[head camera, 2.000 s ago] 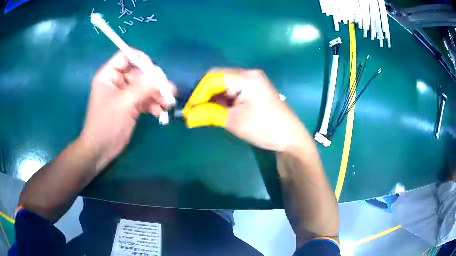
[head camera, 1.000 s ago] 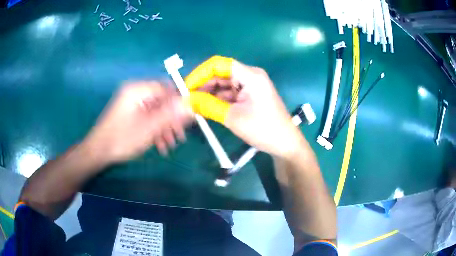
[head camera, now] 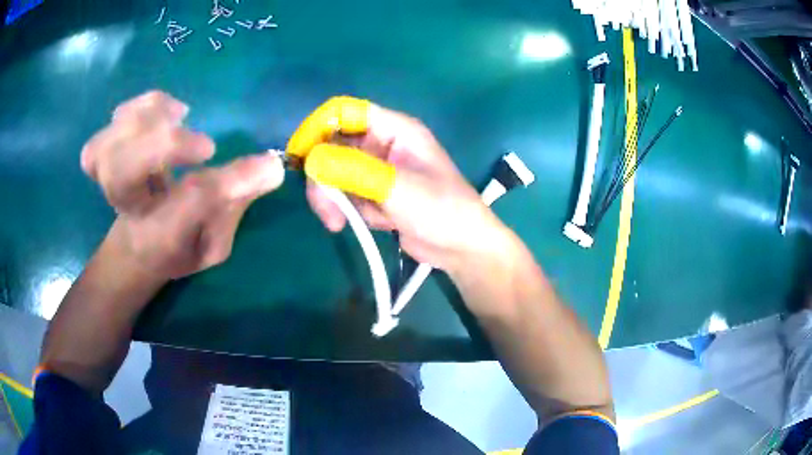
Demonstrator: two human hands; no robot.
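My right hand (head camera: pixel 401 182), with yellow finger cots on thumb and index finger, pinches one end of a white-sleeved wire harness (head camera: pixel 367 240). The sleeve hangs down in a curve to a small white connector (head camera: pixel 385 327). A second sleeved branch runs from there up behind my right hand to a wide white connector (head camera: pixel 518 169) with a dark section. My left hand (head camera: pixel 169 187) is blurred, its fingers spread. One fingertip is at the held end, by a small dark and light tip (head camera: pixel 283 160); whether it grips anything cannot be told.
Another sleeved harness (head camera: pixel 590 155) lies at the right beside black wires (head camera: pixel 630 160) and the yellow line (head camera: pixel 616 267). White tubes (head camera: pixel 645 27) are fanned at the back. Small loose pieces (head camera: pixel 218 27) lie at back left. A thin part (head camera: pixel 788 191) lies far right, near a person's sleeve (head camera: pixel 792 355).
The harness's upper end has come down into my right fingertips, and its sleeve now bends. My left hand has moved left and its fingers have spread.
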